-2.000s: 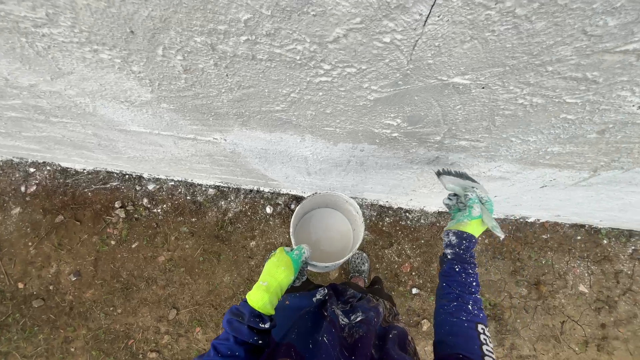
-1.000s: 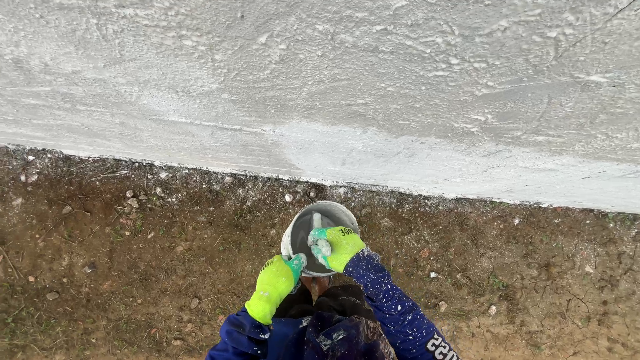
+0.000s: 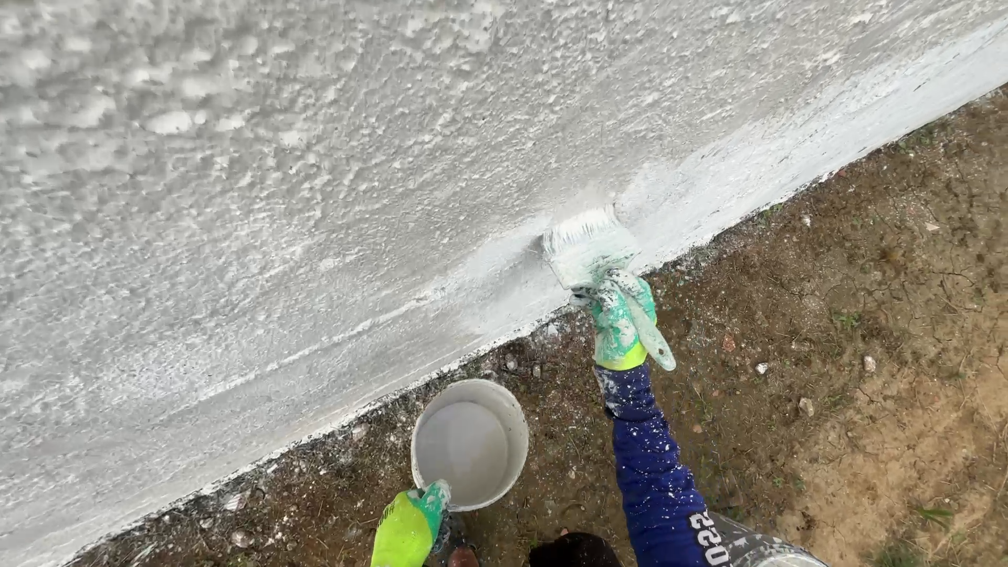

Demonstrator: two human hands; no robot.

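A wide paintbrush [image 3: 591, 248], its bristles thick with white paint, lies against the lower part of a rough plastered wall [image 3: 315, 157]. My right hand [image 3: 622, 319], in a paint-smeared green and yellow glove, grips it, and the handle sticks out past the palm toward the lower right. My left hand [image 3: 413, 524], in the same kind of glove, holds the rim of a white bucket [image 3: 516, 441] at its lower left. Pale liquid paint stands inside the bucket. The left fingertips are partly over the rim.
Brown bare soil [image 3: 787, 339] with small stones and white splashes runs along the wall's foot. At the bottom edge, part of a shoe shows below the bucket. A paint-spattered rounded object [image 3: 776, 551] is at the lower right, partly cut off.
A second ago my right hand was over the bucket; now it is at the wall with the brush. My left hand stays on the bucket's rim. The view has turned.
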